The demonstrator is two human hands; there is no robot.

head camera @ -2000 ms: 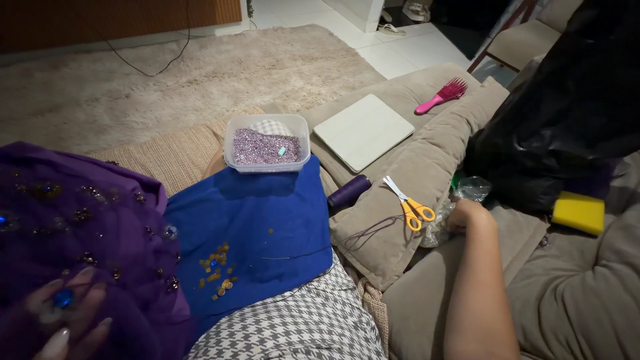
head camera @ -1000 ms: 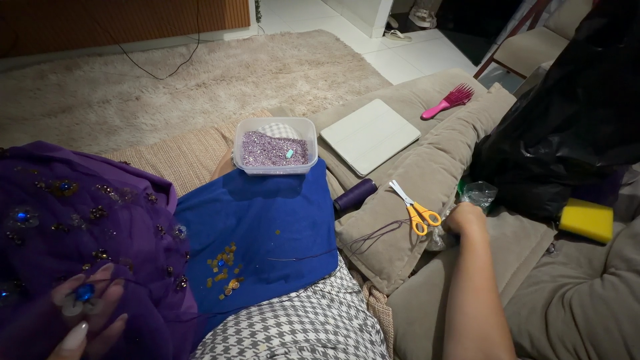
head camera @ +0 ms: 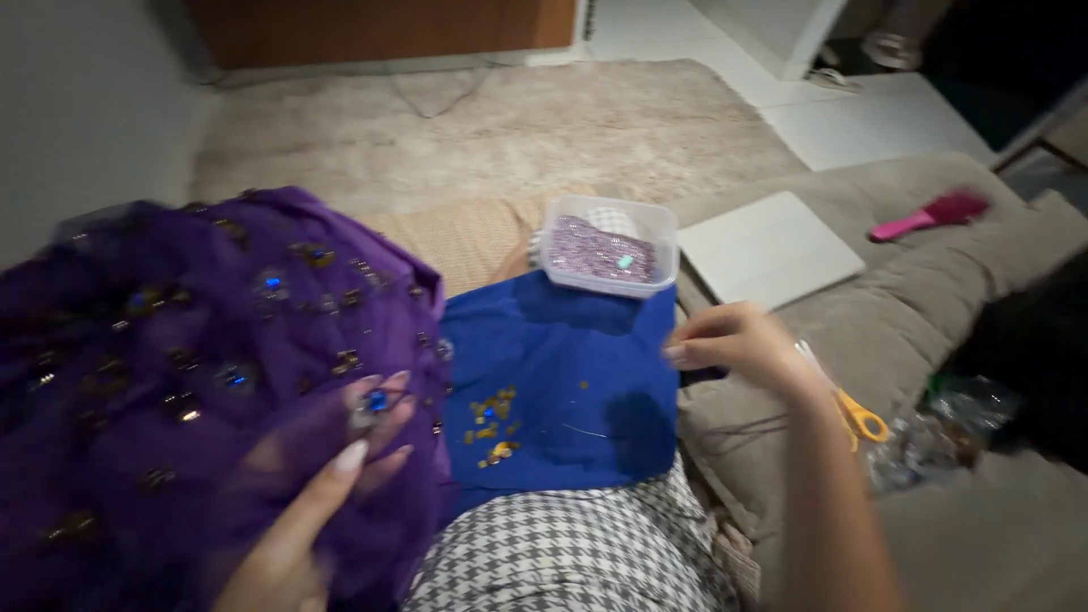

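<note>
My left hand [head camera: 331, 476] pinches the sheer purple embellished fabric [head camera: 255, 365] from both sides, at a blue stone ornament [head camera: 374, 403]. My right hand [head camera: 722, 340] hangs over the right edge of the blue cloth [head camera: 552, 348], thumb and fingertips together; whether something small is between them cannot be told. Gold sequins or beads [head camera: 493, 425] and a needle-like thin piece [head camera: 585, 431] lie on the blue cloth. Behind it is a clear plastic tub [head camera: 610, 285] of small lilac beads. A dark thread spool [head camera: 704, 374] is partly hidden below my right hand.
Orange-handled scissors [head camera: 865, 421], clear plastic bags [head camera: 926, 442] and a flat white board or lid [head camera: 773, 251] lie on the beige sofa [head camera: 960, 527]. A pink hairbrush [head camera: 926, 217] is farther back. Black plastic or cloth [head camera: 1037, 365] stands at the right edge.
My right hand has left the clear bags beside the scissors and moved left to the edge of the blue cloth. My left hand still holds the purple fabric at the blue stone. The view has shifted left.
</note>
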